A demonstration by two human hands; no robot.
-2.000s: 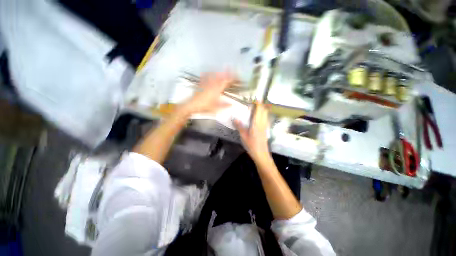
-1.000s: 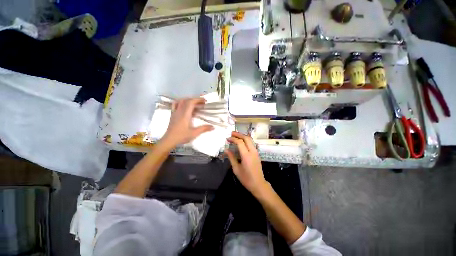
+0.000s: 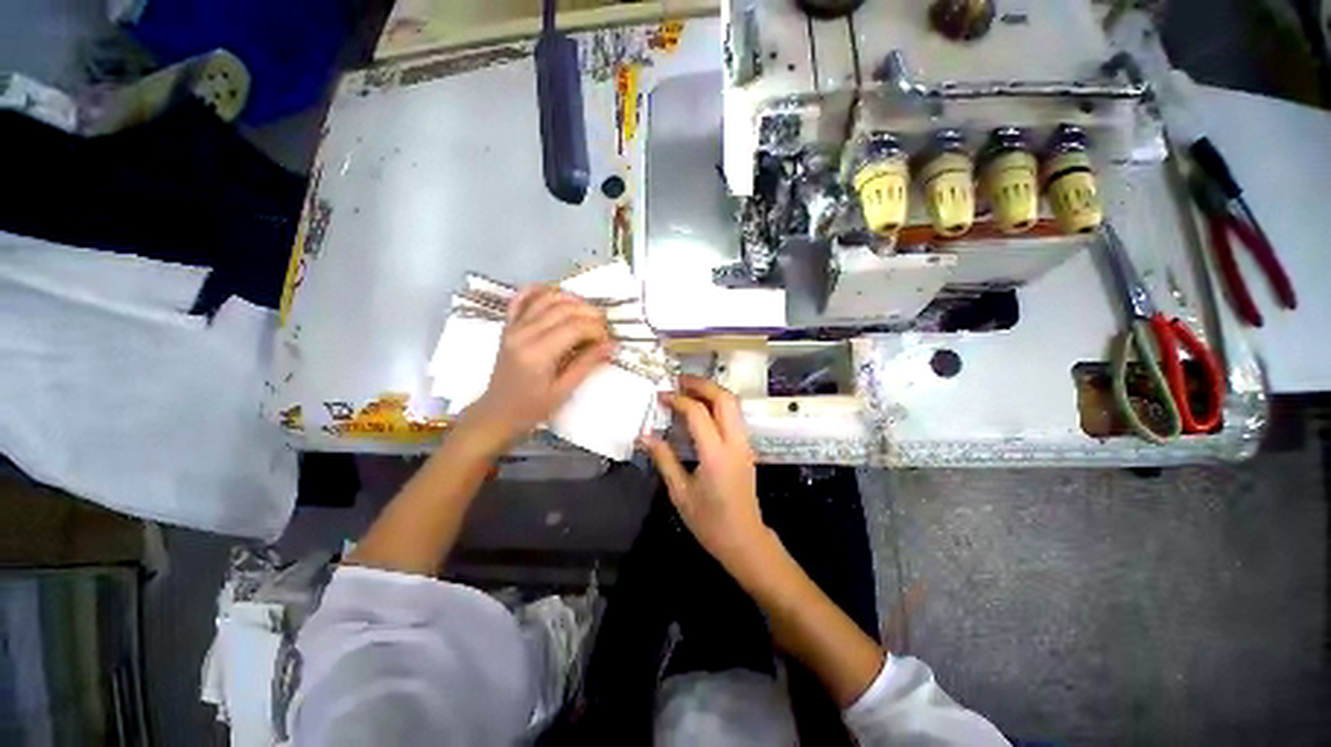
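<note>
A fanned stack of white cut fabric pieces (image 3: 604,410) with grey-brown edges lies at the table's front edge, left of the overlock machine (image 3: 905,277). My left hand (image 3: 543,358) rests on the stack with its fingers curled and grips it from above. My right hand (image 3: 710,464) pinches the right edge of the front pieces between thumb and fingers. The presser foot area (image 3: 759,263) is beyond the stack to the right, with no fabric seen under it.
Cream-yellow tension dials (image 3: 947,186) are on the machine. Scissors (image 3: 1163,358) and red-handled pliers (image 3: 1241,234) lie at the right. A black lamp (image 3: 562,117) hangs over the table. Large white fabric (image 3: 132,380) drapes at far left. White bundles (image 3: 251,642) sit below the table.
Since the first frame both hands have come onto the stack. In the last second the left fingers curled in more and the right hand closed on the stack's edge. The whole view shifted slightly.
</note>
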